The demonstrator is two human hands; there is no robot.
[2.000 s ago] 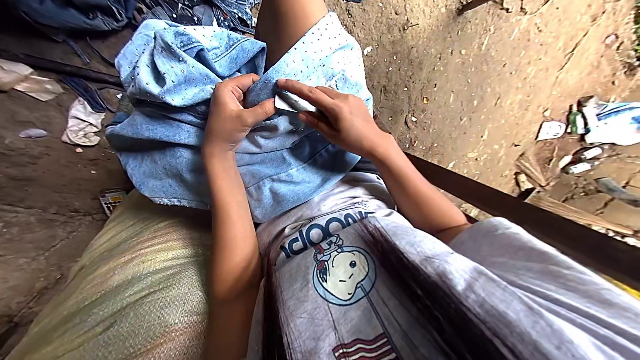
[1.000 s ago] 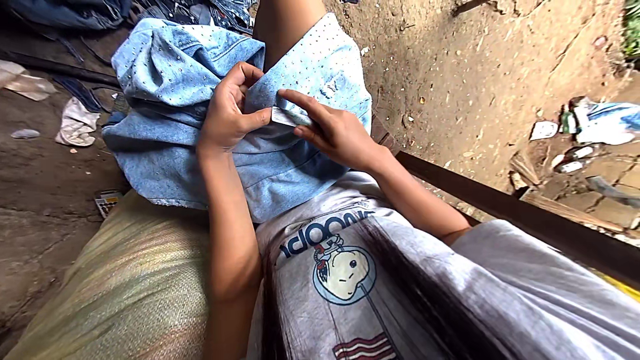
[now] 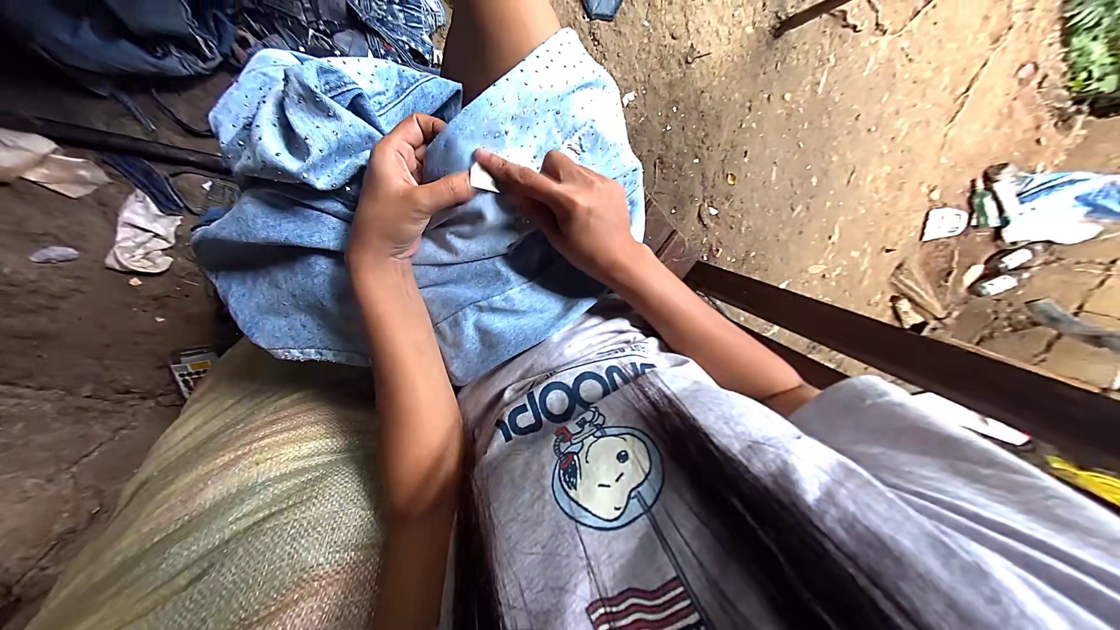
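A light-blue denim garment (image 3: 306, 254) dotted with small dark studs lies spread over my lap. My left hand (image 3: 395, 188) grips a fold of it, fingers tucked behind the cloth and thumb pointing right. Beside the tip of that thumb is a small white piece (image 3: 483, 178), which may be a label or a scrap; its kind is unclear. My right hand (image 3: 569, 206) is bent over the denim just right of the white piece, with the index fingertip at its upper edge. Whether the right fingers pinch anything is hidden beneath them.
At the lower left is a woven sack (image 3: 262, 490). Dark jeans (image 3: 122, 35) lie at the top left, near a dark bar (image 3: 114, 140) and a pale crumpled cloth (image 3: 143, 234). A wooden beam (image 3: 875, 341) runs along the right. Bottles and a blue-white plastic bag (image 3: 1059, 206) lie on the ground beyond.
My right index finger has shifted slightly at the white piece, and less of that piece shows. My left hand keeps its hold on the denim.
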